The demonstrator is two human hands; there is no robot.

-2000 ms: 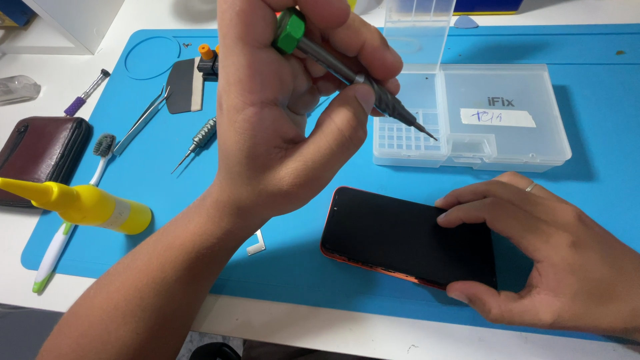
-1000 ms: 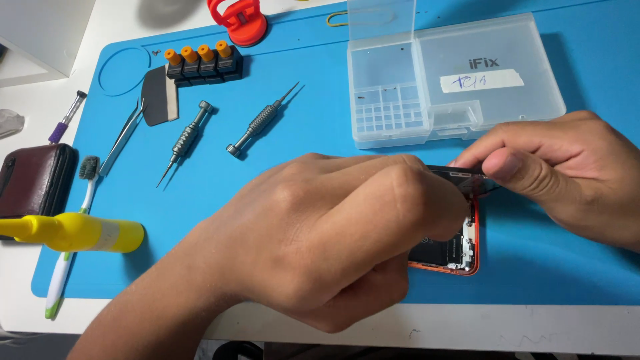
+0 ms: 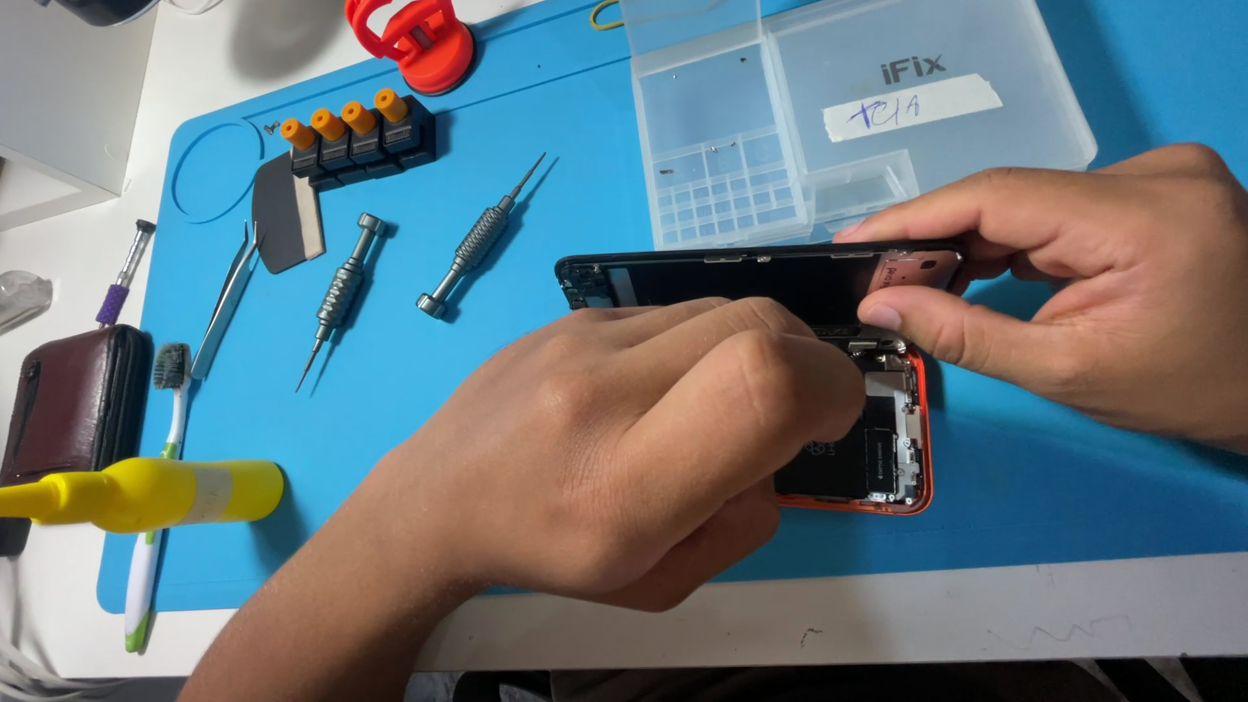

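An opened smartphone with an orange-red frame (image 3: pixel 921 429) lies on the blue mat, its battery and inner parts partly showing. Its display assembly (image 3: pixel 741 268) is raised along the far long side, inner face toward me. My right hand (image 3: pixel 1082 283) pinches the right end of the display between thumb and fingers. My left hand (image 3: pixel 624 439) is over the phone body with fingers curled; its fingertips are hidden behind its back, so whether it holds something cannot be told. Two metal precision screwdrivers, one (image 3: pixel 341 292) nearer and one (image 3: pixel 478 244) farther, lie left of the phone.
A translucent compartment box (image 3: pixel 936 127) with its small lid up holds tiny screws. Around the mat's left part are a red suction cup (image 3: pixel 429 49), orange-topped black holders (image 3: pixel 366 141), tweezers (image 3: pixel 229 302), a toothbrush (image 3: pixel 143 585), a yellow bottle (image 3: pixel 195 492) and a dark wallet (image 3: pixel 78 400).
Two seconds ago the phone was closed and my left hand held a green-ended screwdriver above it. The display is now lifted off the body, and my left hand has come down over the phone.
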